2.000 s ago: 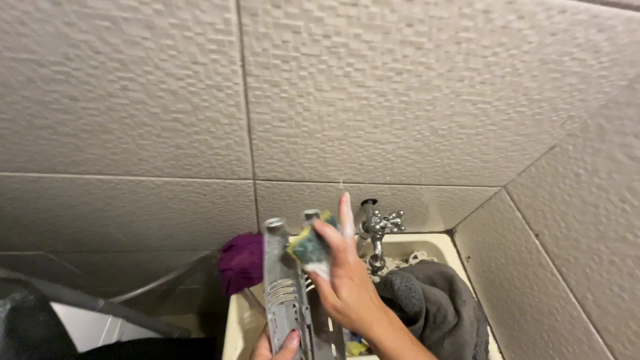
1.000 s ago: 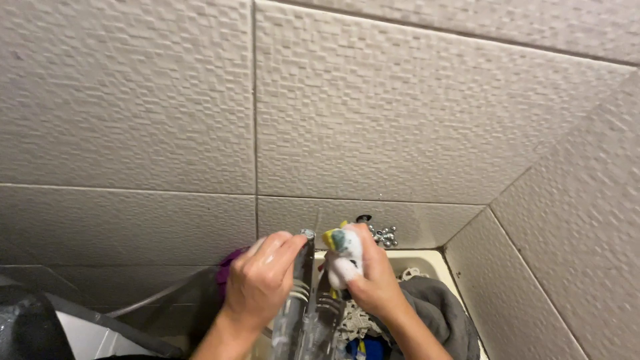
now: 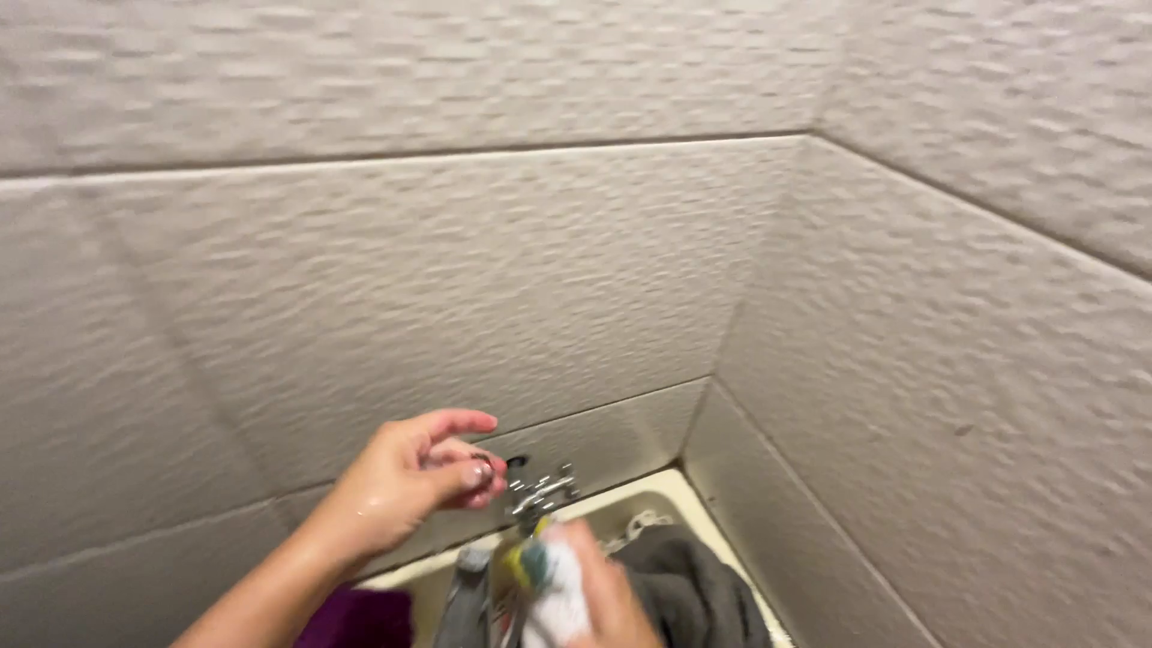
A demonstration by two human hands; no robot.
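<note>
My left hand (image 3: 396,481) is raised before the tiled wall, thumb and fingers curled around a small, dark ring-like item (image 3: 484,466) near the fingertips. Low in the middle, my blurred right hand (image 3: 605,589) grips a yellow and green sponge (image 3: 531,562) together with something white, foam or cloth. A grey plastic part (image 3: 466,598) stands just left of the sponge, its lower end out of view. Behind the right hand is a chrome tap (image 3: 540,493).
A cream sink (image 3: 670,486) sits in the wall corner, with dark grey cloth (image 3: 697,585) at its right side. Purple cloth (image 3: 360,619) lies at the lower left. Textured tiled walls (image 3: 504,288) rise behind and to the right.
My left hand, at the grey parts a second ago, is now up and away from them near the tap. The sponge remains in my right hand. The view has swung right.
</note>
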